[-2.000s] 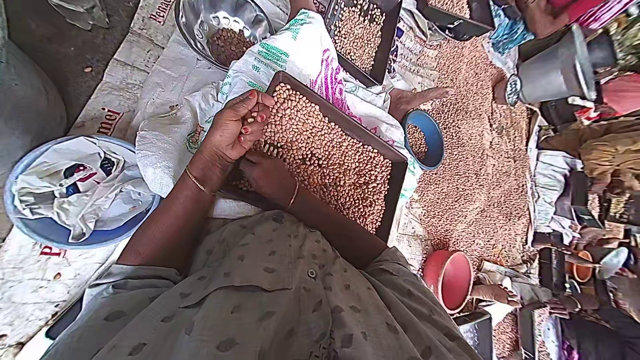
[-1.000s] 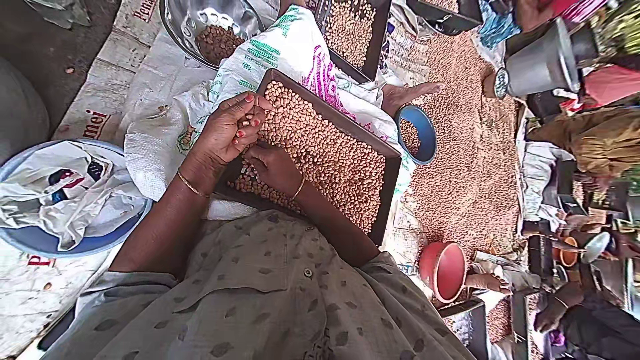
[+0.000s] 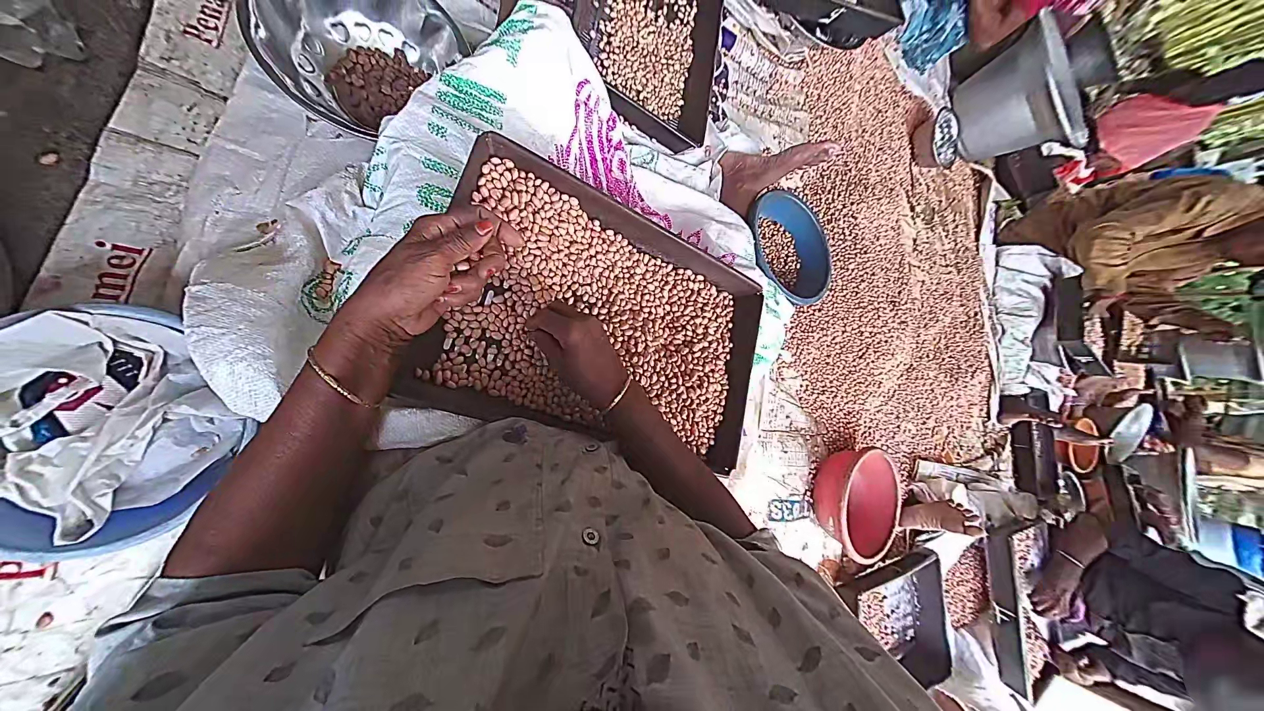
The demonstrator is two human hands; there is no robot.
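A dark rectangular tray (image 3: pixel 743 365) full of shelled nuts, which look like peanuts (image 3: pixel 632 286), lies across my lap on a white woven sack (image 3: pixel 533 69). My left hand (image 3: pixel 434 272) is raised over the tray's upper left corner, thumb and fingers pinched together; whether something small sits between them cannot be told. Lower, my right hand (image 3: pixel 578 351) rests among the nuts with its fingers curled down, the fingertips partly hidden. Around it the dark tray bottom shows between scattered nuts.
A metal bowl (image 3: pixel 296 59) with brown pieces stands top left, a blue basin (image 3: pixel 212 484) with white bags at far left. A blue bowl (image 3: pixel 812 247), a red bowl (image 3: pixel 834 494) and a broad spread of nuts (image 3: pixel 889 296) lie right. Other people sit at the right.
Both hands stay over the same part of the tray, with small finger movements. The view has shifted slightly.
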